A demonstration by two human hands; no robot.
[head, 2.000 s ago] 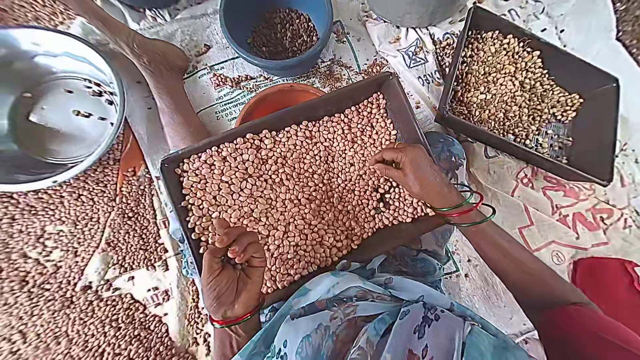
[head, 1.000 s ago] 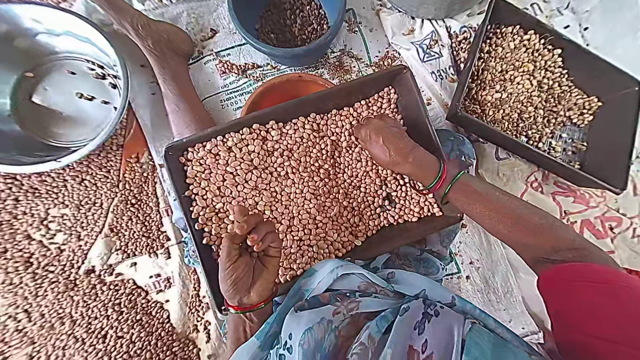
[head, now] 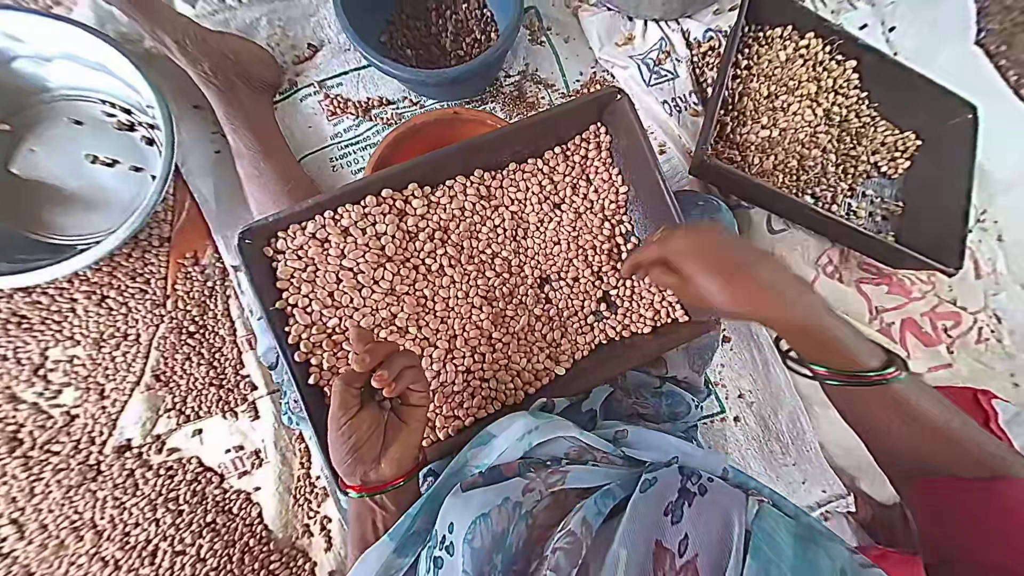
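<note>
A dark rectangular tray (head: 512, 148) rests tilted on my lap, with a wide layer of pinkish-brown beans or nuts (head: 472, 280) in it. My left hand (head: 378, 400) is palm up over the tray's near left corner, its fingers curled toward the thumb; whether something small lies in them cannot be told. My right hand (head: 704, 268), blurred, is over the tray's right edge with its fingertips close to the beans. A few dark pieces lie among the beans near those fingertips. Whether this hand holds anything is unclear.
A steel basin (head: 68, 176) with dark bits stands at left, above many loose beans (head: 96, 448). A blue bowl (head: 432, 80) of dark pieces and an orange bowl (head: 432, 128) sit beyond the tray. At right, a second dark tray (head: 932, 192) holds paler pieces. Printed sacks (head: 800, 424) cover the ground.
My right hand has moved from over the beans to the tray's right edge. My left hand remains over the near left part of the tray, fingers still curled.
</note>
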